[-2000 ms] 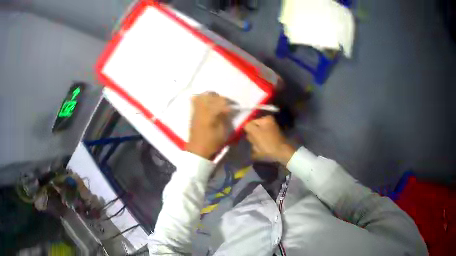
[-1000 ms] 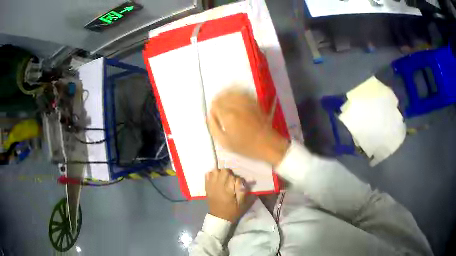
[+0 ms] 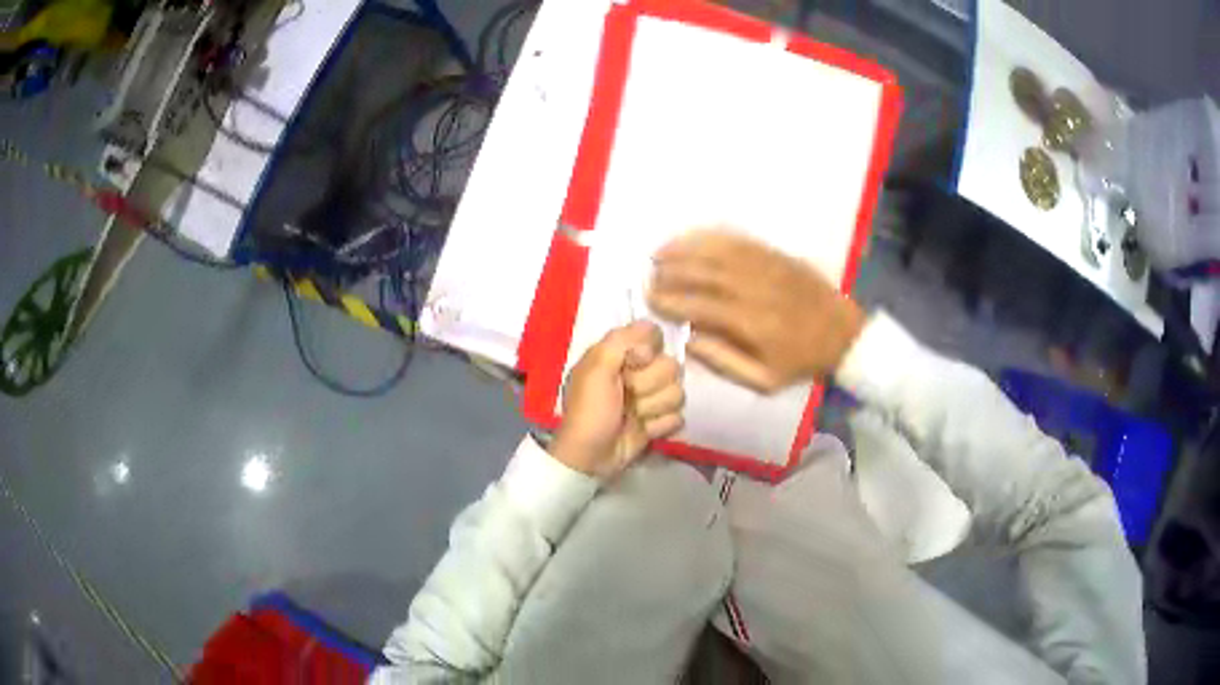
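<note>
A stack of red sheets [image 3: 561, 297] with a white cover board [image 3: 736, 147] on top lies on the white table [image 3: 488, 228]. Short pale bits of strap cross its left and far red edges. My left hand [image 3: 622, 399] is a fist over the near left part of the board, with a thin white cord [image 3: 684, 337] at its fingers. My right hand [image 3: 756, 305] lies palm down over the board, beside the fist, slightly blurred. Whether it holds the cord is hidden.
A side table [image 3: 997, 134] with round brass-coloured parts [image 3: 1040, 177] stands at the right. A blue stool [image 3: 1097, 448] and pale boards [image 3: 903, 488] are near my right forearm. Cables [image 3: 448, 134] hang left of the table. Red material [image 3: 281, 652] lies at the lower left.
The view has turned, and the stack now slants the other way. My hands have come closer together on the board. The long cord line seen across the board earlier no longer shows.
</note>
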